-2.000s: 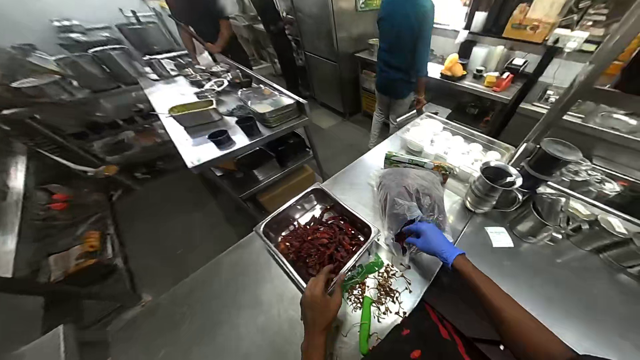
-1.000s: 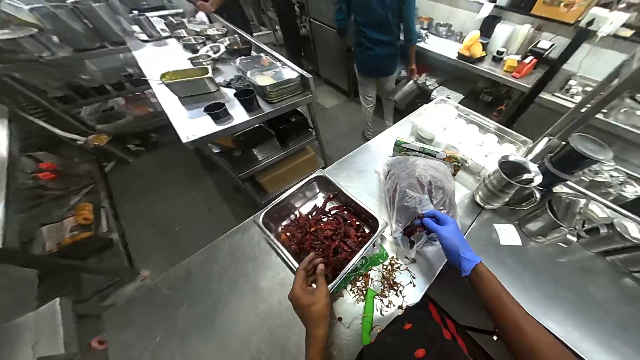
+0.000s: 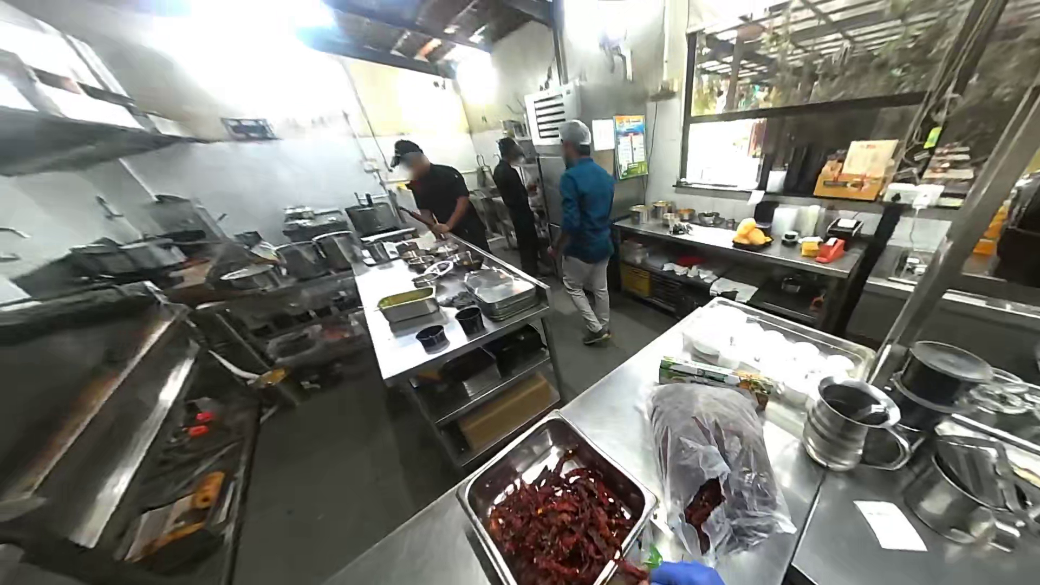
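Observation:
Dried red chillies (image 3: 561, 520) fill much of a rectangular steel pan (image 3: 561, 431) at the lower middle. To its right lies a clear plastic bag (image 3: 707, 439), torn or open at its lower side, where more chillies show. My right hand (image 3: 686, 574), in a blue glove, is at the bottom edge, mostly cut off, close to the pan's corner and below the bag. Beside it, at the pan's rim, are reddish chillies and perhaps fingertips, too cropped to tell. My left hand cannot be made out. A bit of green (image 3: 655, 556) shows between pan and bag.
Behind the bag are a box (image 3: 707, 374) and a clear tray of white items (image 3: 780, 349). A steel jug (image 3: 849, 422) and a paper slip (image 3: 890, 525) are at right. Across the aisle, a steel table (image 3: 378, 325) holds pans. Several people stand beyond.
The view has tilted up strongly. The blue-gloved right hand, earlier at the bag, is now below it at the frame's edge. The left hand, earlier at the pan's rim, no longer shows clearly.

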